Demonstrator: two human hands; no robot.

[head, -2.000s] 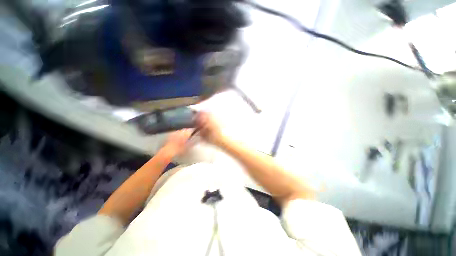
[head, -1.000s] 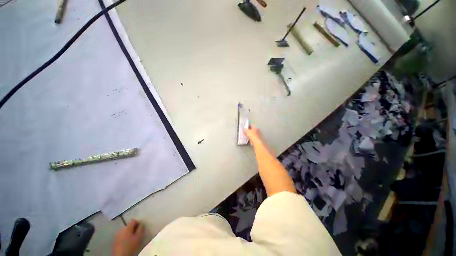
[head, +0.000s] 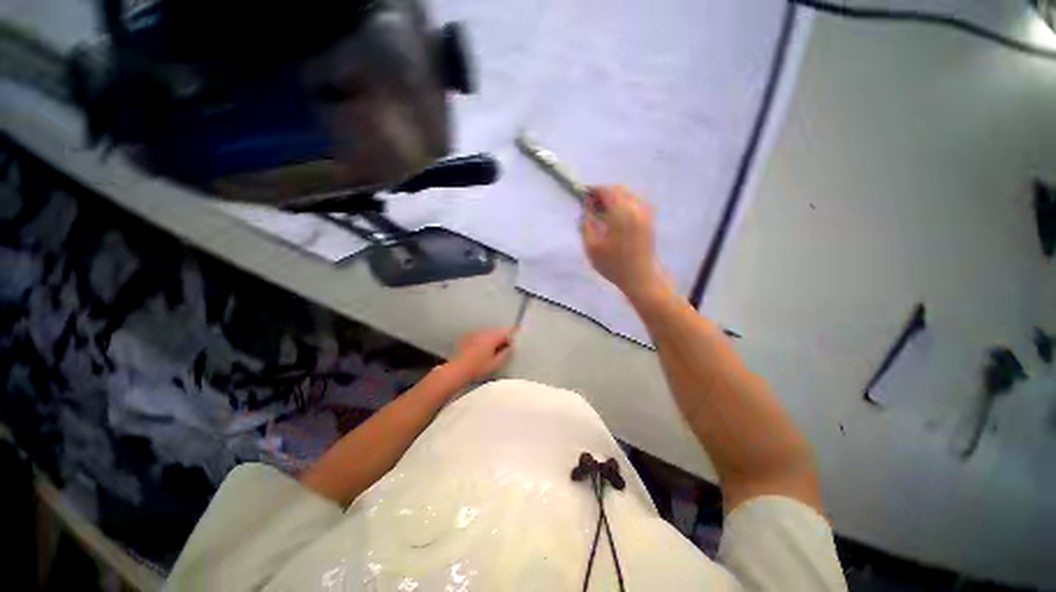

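Observation:
The fabric lay under the white-lilac paper marker (head: 683, 104) shows a dark edge. My right hand (head: 620, 237) grips the near end of the mottled greenish weight bar (head: 549, 160) over the paper. I cannot tell whether the bar is lifted. My left hand (head: 484, 350) is at the table's front edge, its fingers closed on a narrow strip (head: 521, 312) that reaches to the lay's front edge. The blurred blue and dark cutting machine (head: 278, 116) stands at the upper left, its grey base plate (head: 431, 257) at the lay's edge.
A white-topped cut piece with a dark edge (head: 896, 356) lies on the table (head: 799, 335) at the right. Dark, blurred clamps (head: 998, 376) lie beyond it. A black cable (head: 926, 16) crosses the top right. Scraps (head: 174, 347) cover the floor at the left.
The view has swung left, bringing the machine in. My right hand has left the white-topped piece and taken hold of the weight bar. My left hand stays by the lay's front edge.

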